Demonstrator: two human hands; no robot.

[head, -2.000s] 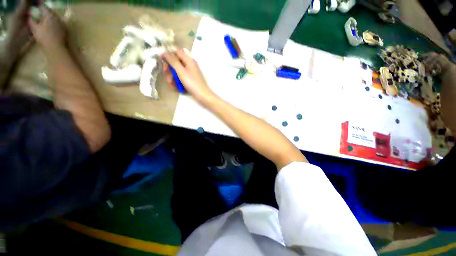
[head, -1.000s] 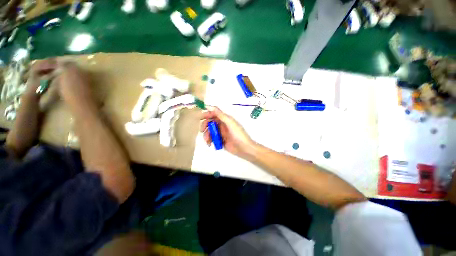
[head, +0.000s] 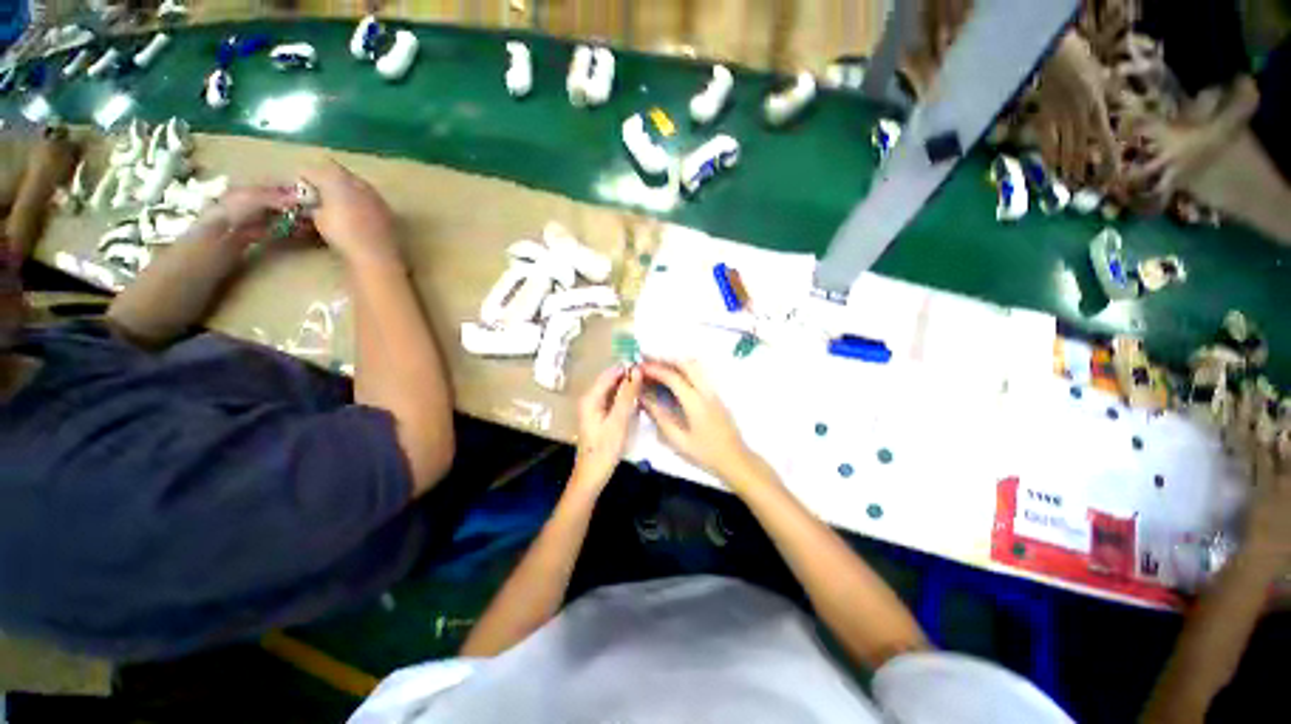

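Note:
My left hand (head: 607,417) and my right hand (head: 692,413) meet at their fingertips over the left edge of the white sheet (head: 934,424). They pinch a small green circuit board (head: 626,347) that shows just above the fingertips. No blue battery shows in my hands; the fingers may hide one. Two blue batteries lie on the sheet, one tilted at the left (head: 729,287) and one flat near the post (head: 859,348), with thin wires and a small green board (head: 746,344) between them. White housing halves (head: 521,294) lie piled left of my hands.
A grey post (head: 927,163) stands behind the sheet. The green belt (head: 467,106) carries white housings. A worker's hands (head: 347,212) are at the left, beside more white shells (head: 149,184). Other hands (head: 1069,113) are at the tan parts at upper right. A red printed panel (head: 1055,538) lies at right.
My left hand has come into view and joined my right hand. The blue battery seen in my right hand no longer shows. The view has shifted, showing more belt.

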